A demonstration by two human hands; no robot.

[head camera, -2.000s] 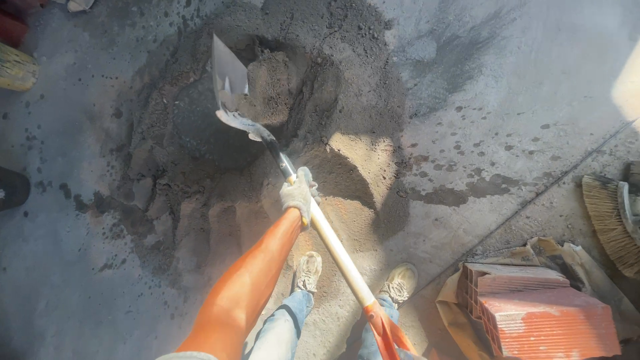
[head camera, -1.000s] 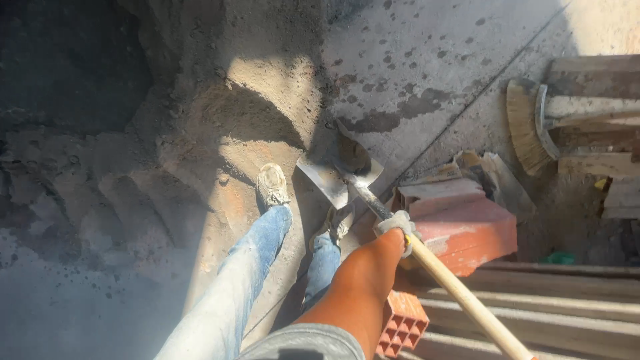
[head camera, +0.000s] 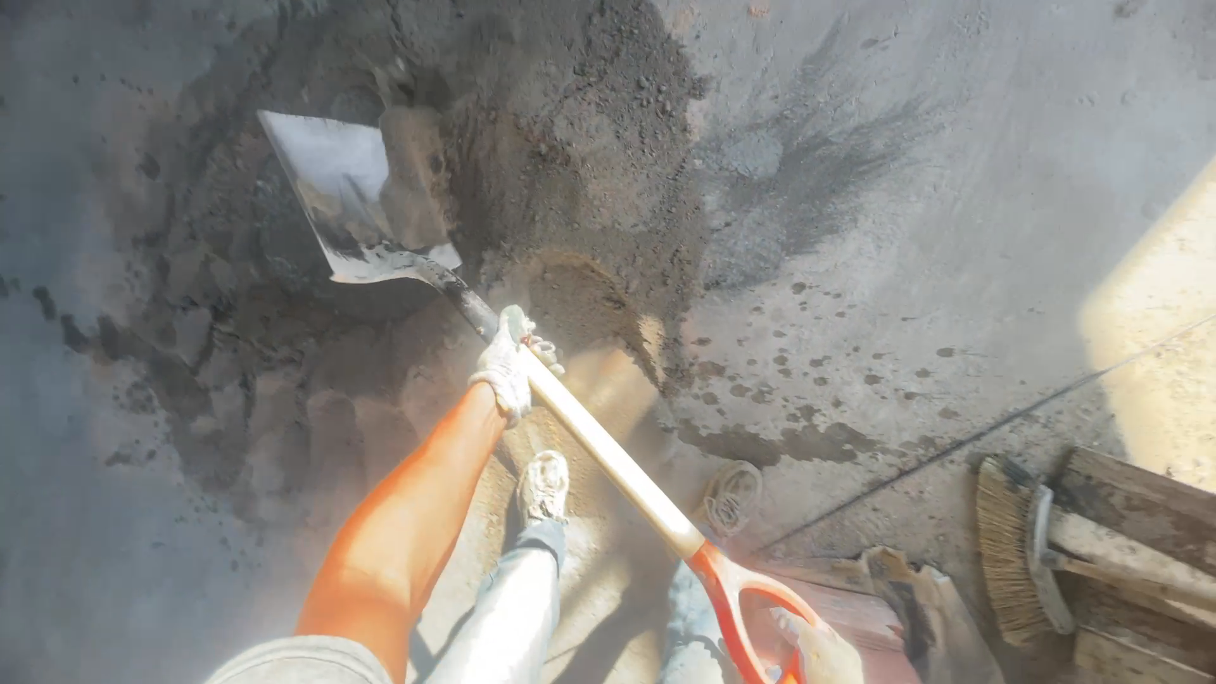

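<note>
My left hand [head camera: 513, 366], in a pale work glove, grips the lower shaft of a shovel [head camera: 608, 451] where the wood meets the dark metal neck. At the bottom edge my right hand [head camera: 825, 651], also gloved, is closed on the shovel's orange D-handle [head camera: 750, 608]. The metal shovel blade [head camera: 347, 185] is over the dark hollow of a pile of sandy mix [head camera: 589, 180], with some grey material near its neck. Whether the blade touches the mix cannot be told.
My shoes stand at the pile's near edge, on a splattered concrete floor [head camera: 950, 237]. At the lower right lie a bristle broom [head camera: 1012, 551], wooden boards [head camera: 1140, 494], a crumpled paper sack [head camera: 926, 608] and a reddish brick [head camera: 855, 617].
One second ago the blade was beside my feet near the bricks; now it is over the pile's hollow. My left hand has stayed on the shaft. The view has swung back toward the pile.
</note>
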